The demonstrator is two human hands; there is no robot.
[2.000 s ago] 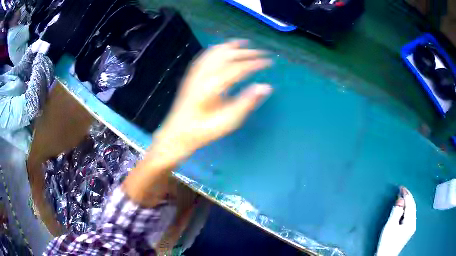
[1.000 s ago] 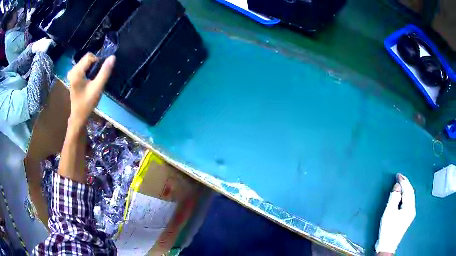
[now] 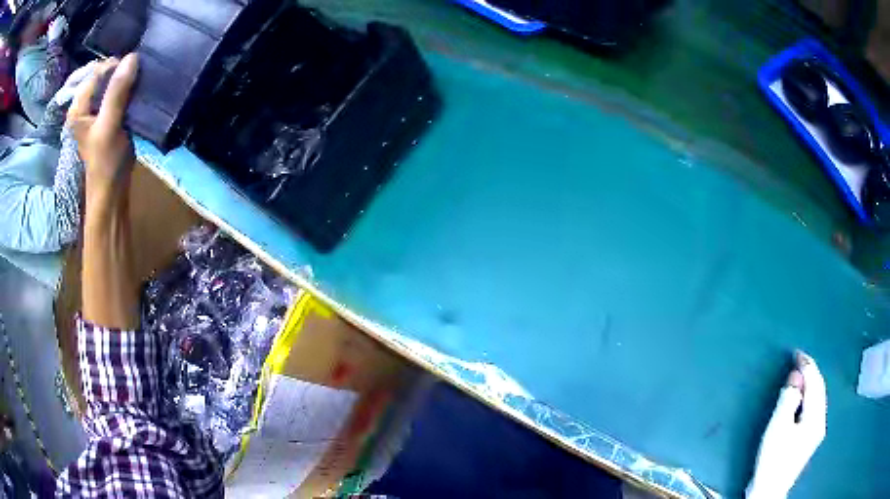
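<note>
Black blister trays (image 3: pixel 190 63) stand tilted at the upper left of the bench. My left hand (image 3: pixel 102 112), bare, is at their left end, with thumb and fingers closed on the edge of one; part of the grip is hidden. Beside them, a black tray (image 3: pixel 385 127) lies at the right end of the group, with a clear shiny bag (image 3: pixel 293 151) in the hollow next to it. My right hand (image 3: pixel 792 429), in a white glove, rests on the bench at the lower right, cut off by the picture's bottom edge; its finger hold is unclear.
A carton of bagged cables (image 3: pixel 220 322) with a yellow-edged flap is below the bench edge. A blue-rimmed tote (image 3: pixel 781 83) with headphones is at the upper right. A white bottle (image 3: pixel 874 370) is at the right edge. Another person's sleeve (image 3: pixel 34 200) is at the left.
My left hand has moved left and up from mid-bench onto the trays. The left trays have tilted and separated from the right one, showing the bag. My right hand has barely moved.
</note>
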